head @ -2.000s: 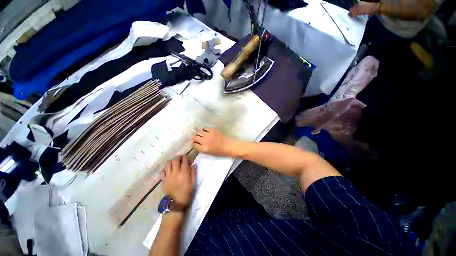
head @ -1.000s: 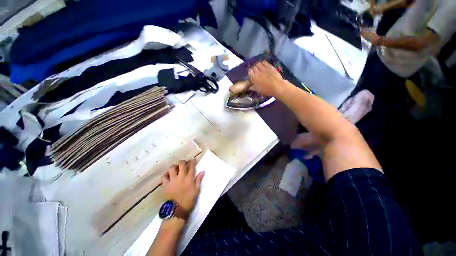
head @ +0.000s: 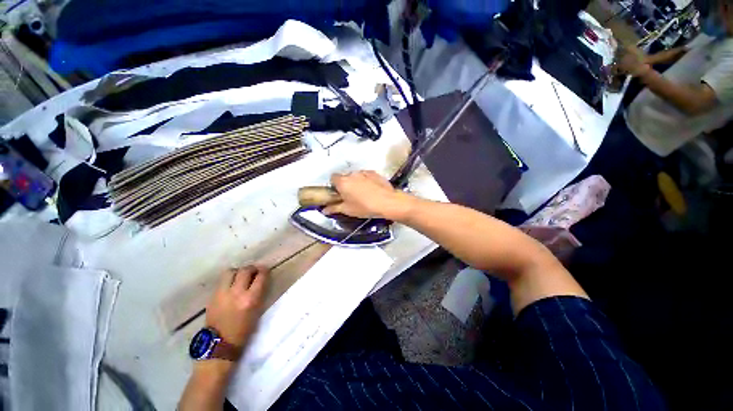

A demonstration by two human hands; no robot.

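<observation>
A beige-grey fabric strip (head: 189, 303) with a dark edge lies diagonally on the pale ironing table. My right hand (head: 363, 195) holds the wooden handle of the steam iron (head: 341, 228), whose soleplate rests over the strip's right end. My left hand (head: 238, 299), with a watch on the wrist, lies on the strip's left part with fingers bent; whether it grips the strip cannot be told. A white card template (head: 309, 321) lies along the strip's near side, towards my body.
A fanned stack of brown strips (head: 209, 168) lies behind the strip. Black-handled scissors (head: 366, 124) and the dark iron mat (head: 470, 152) are at the back. Grey panels (head: 56, 337) lie left, near a phone (head: 28, 181). Another person (head: 683, 96) is at the upper right.
My right hand has brought the iron from the dark mat leftward onto the strip's right end. My left hand has moved left along the strip. The camera view has shifted.
</observation>
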